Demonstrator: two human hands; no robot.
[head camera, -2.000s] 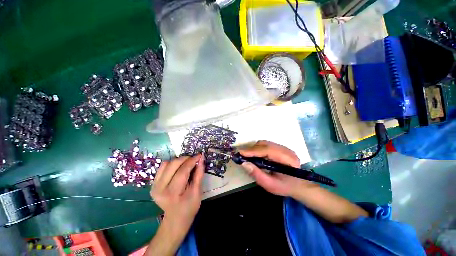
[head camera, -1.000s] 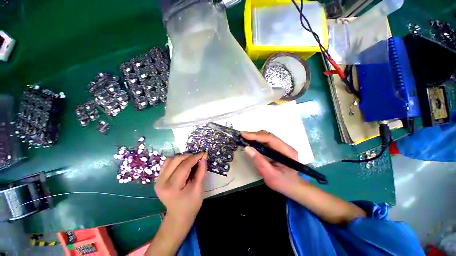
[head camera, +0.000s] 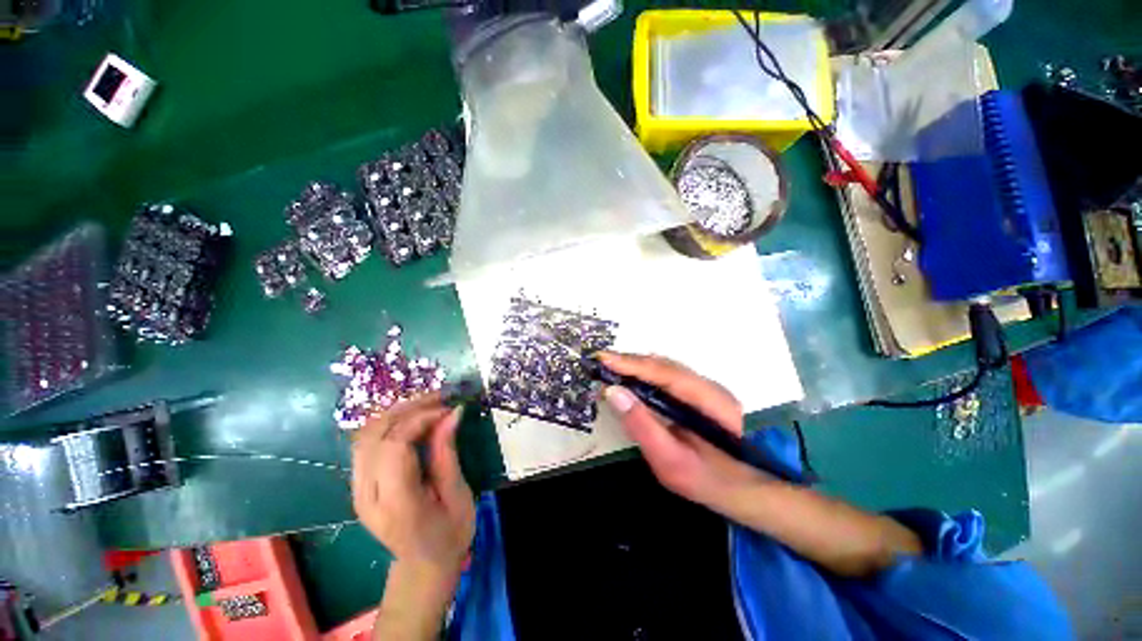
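Observation:
The circuit board panel (head camera: 551, 363) lies on the white work sheet (head camera: 664, 294). My right hand (head camera: 683, 432) holds the black soldering iron (head camera: 701, 432) like a pen, its tip over the panel's right part. My left hand (head camera: 416, 482) is left of the panel, near the pile of small round components (head camera: 386, 379), with thumb and index finger apart. A small dark blurred thing shows at its fingertips; I cannot tell whether it is held. Solder wire (head camera: 269, 460) runs from the solder reel (head camera: 119, 457) towards my left hand.
The fume extractor hood (head camera: 564, 150) hangs behind the panel. Stacked board panels (head camera: 169, 273) stand at left. The tip cleaner tin (head camera: 730, 198), yellow tray (head camera: 733, 82) and blue soldering station (head camera: 989, 219) are at right. An orange-red parts bin (head camera: 251, 589) is lower left. Another person's blue sleeve (head camera: 1090, 363) shows at right.
My left hand has moved left, away from the panel towards the component pile, and its fingers have opened somewhat. The iron stays over the panel. The whole view has shifted, showing more at left.

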